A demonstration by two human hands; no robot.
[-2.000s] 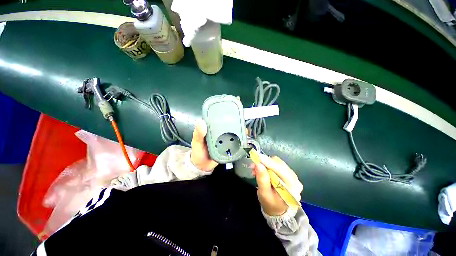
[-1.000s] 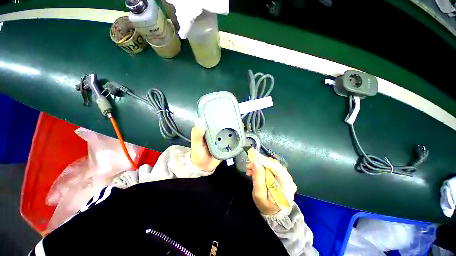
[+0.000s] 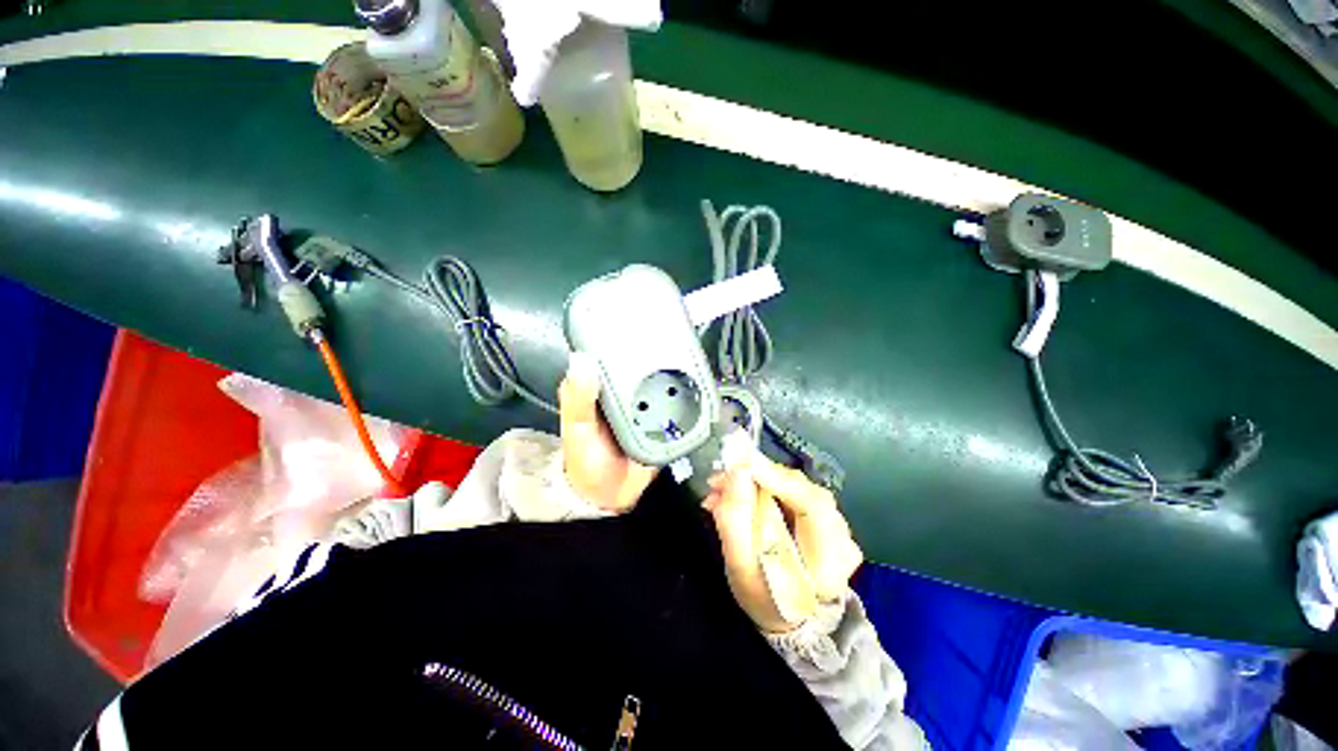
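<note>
A grey extension socket unit (image 3: 634,341) is held up near the front edge of the bench, its round outlet facing up and towards me. My left hand (image 3: 596,445) grips it along its left and lower side. A white strip (image 3: 734,295) sticks out at its right. My right hand (image 3: 781,534) holds a slim yellow hand tool (image 3: 776,547), mostly covered by the fingers, its front end close to the unit's lower right edge; contact cannot be told. A second grey unit (image 3: 735,415) lies partly hidden behind the right hand, with looped cord (image 3: 746,326) beyond it.
Another socket unit (image 3: 1067,235) with looped cord lies right. An air blow gun (image 3: 279,270) and looped cord (image 3: 467,326) lie left. A tin (image 3: 367,100), pump bottle (image 3: 457,85) and cloth-draped squeeze bottle (image 3: 594,121) stand behind. A red crate (image 3: 97,558) and blue bin (image 3: 1027,663) flank me.
The held unit has shifted slightly left and tilted a little. My right hand has moved slightly left and down, and its tool shows less than before. The view has shifted slightly.
</note>
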